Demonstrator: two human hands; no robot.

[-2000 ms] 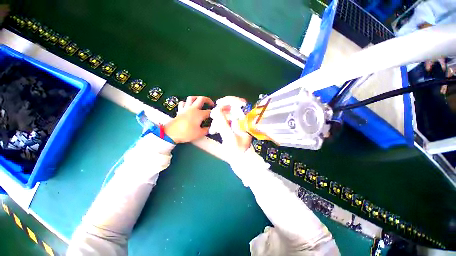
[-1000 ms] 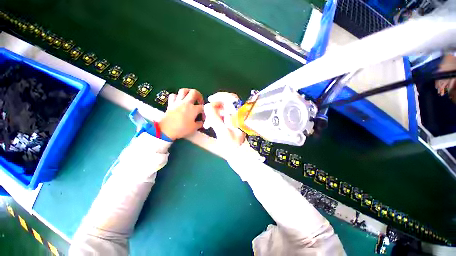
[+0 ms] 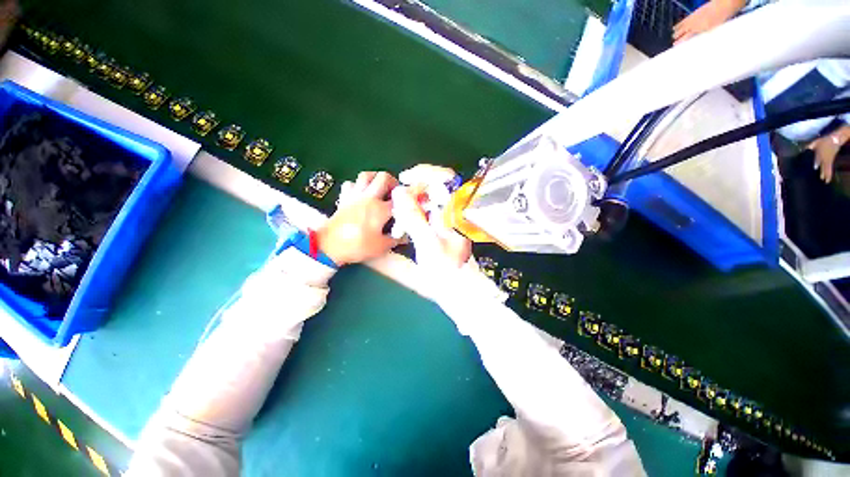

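My left hand (image 3: 359, 224), with a blue wrist strap (image 3: 296, 239) and a red band, is at the belt's near edge with its fingers curled. My right hand (image 3: 431, 216), partly in white cloth or glove, is beside it, left of the pneumatic cylinder (image 3: 545, 197) with its orange-yellow mount (image 3: 466, 216). The fingertips meet or nearly meet; anything between them is hidden. Small black-and-yellow electronic parts (image 3: 320, 183) lie in a row on the green conveyor belt (image 3: 373, 102), on both sides of my hands.
A blue parts bin (image 3: 154, 186) heaped with dark and silvery pieces stands at left. A white tube and black hose (image 3: 708, 144) cross at upper right. A blue-sided tote (image 3: 680, 219) is beyond the belt. Another person's hands (image 3: 708, 19) show at upper right. Dark pieces lie on the belt-side rail (image 3: 643, 396).
The parts on the belt sit at shifted positions. My hands stay together by the cylinder, with small finger changes. Another person's hand has come into view at the top right.
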